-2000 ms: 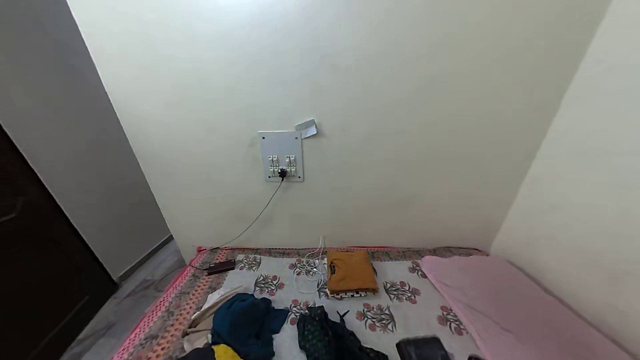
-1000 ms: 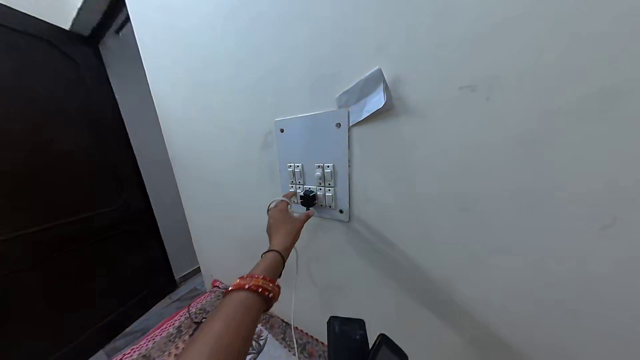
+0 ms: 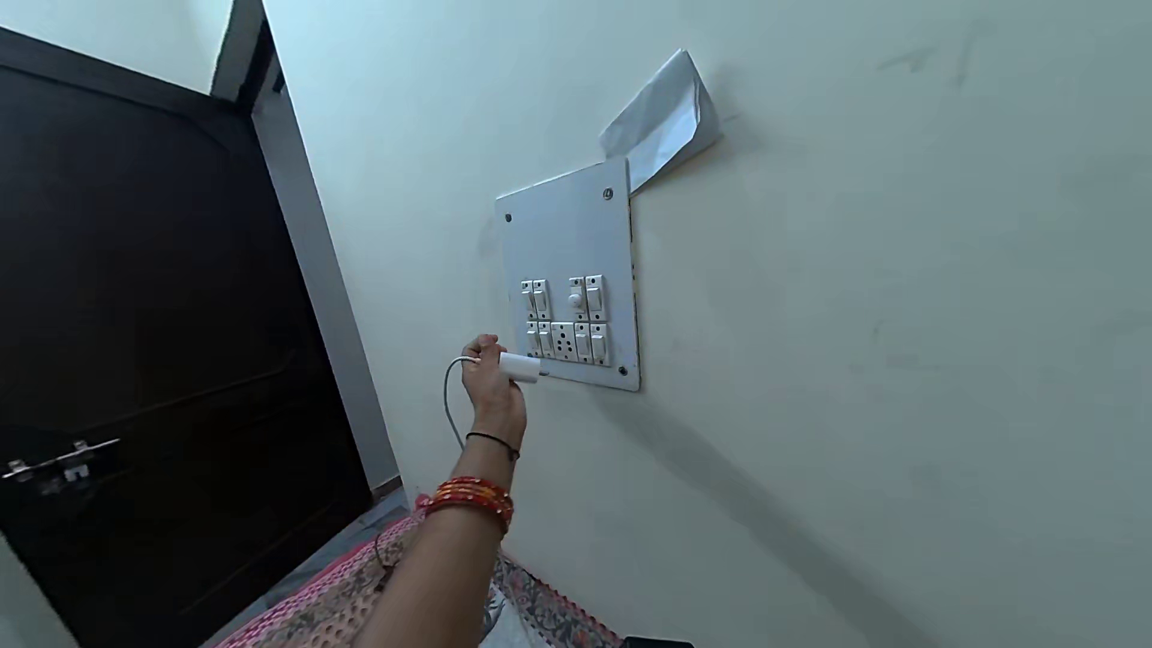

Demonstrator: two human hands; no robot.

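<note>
My left hand (image 3: 490,373), with a black band and red and orange bangles at its wrist, is closed around a white charger plug (image 3: 520,367). The plug lies sideways in the fingers, its pin end pointing right, just below the lower edge of the switchboard (image 3: 562,234) and apart from the socket. A thin pale cable (image 3: 447,405) loops from the hand down behind the wrist. The wall-mounted board carries white switches (image 3: 595,299), a round knob (image 3: 577,300) and a multi-hole socket (image 3: 563,341) with nothing plugged into it. My right hand is out of view.
Folded white paper (image 3: 666,117) is tucked behind the board's top right corner. At the left stands a dark door (image 3: 153,270) with a metal bolt (image 3: 67,459). Patterned bedding (image 3: 360,585) lies below, with a dark object (image 3: 657,643) at the bottom edge.
A second ago my left hand was at the socket, where a black plug sat. Now the socket is bare and the hand is lower left with the white charger plug. The view moved much closer to the wall.
</note>
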